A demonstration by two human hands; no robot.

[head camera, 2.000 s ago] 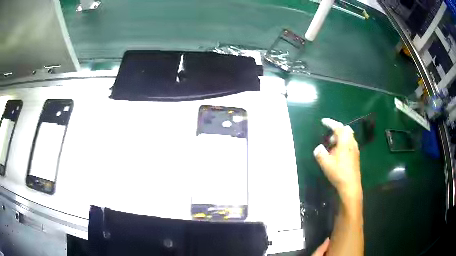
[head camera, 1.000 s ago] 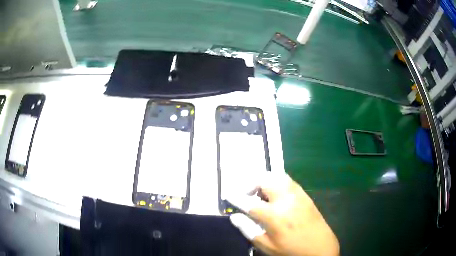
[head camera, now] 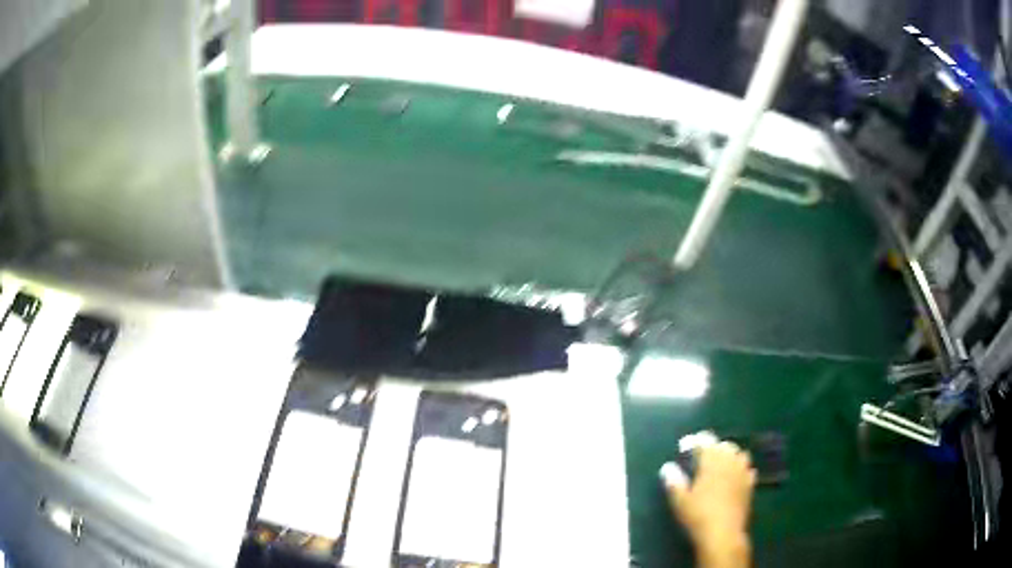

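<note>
My right hand (head camera: pixel 719 494), with white fingertip coverings, is over the green belt, reaching in from the bottom edge. A dark, blurred phone middle frame (head camera: pixel 768 457) lies at its right, partly behind the hand. Blur hides whether the fingers grip it. Two phone middle frames stand side by side on the white feed strip (head camera: pixel 577 477), one (head camera: pixel 453 477) near its right end and one (head camera: pixel 311 472) left of it. Both reach the bottom of the picture. Two more, one of them (head camera: pixel 73 383) fully visible, are at the far left. My left hand is not in view.
A black curtain flap (head camera: pixel 444 333) lies behind the row. Shiny scraps and a dim loose frame lie by the white post (head camera: pixel 738 144). The green conveyor belt (head camera: pixel 466 200) runs beyond. A metal side rail (head camera: pixel 938 305) is at right, a grey machine cover (head camera: pixel 111 144) at left.
The view has tilted up. My right hand has left the rightmost frame on the white strip and moved right, over the green belt beside the dark frame. The strip's frames have shifted left.
</note>
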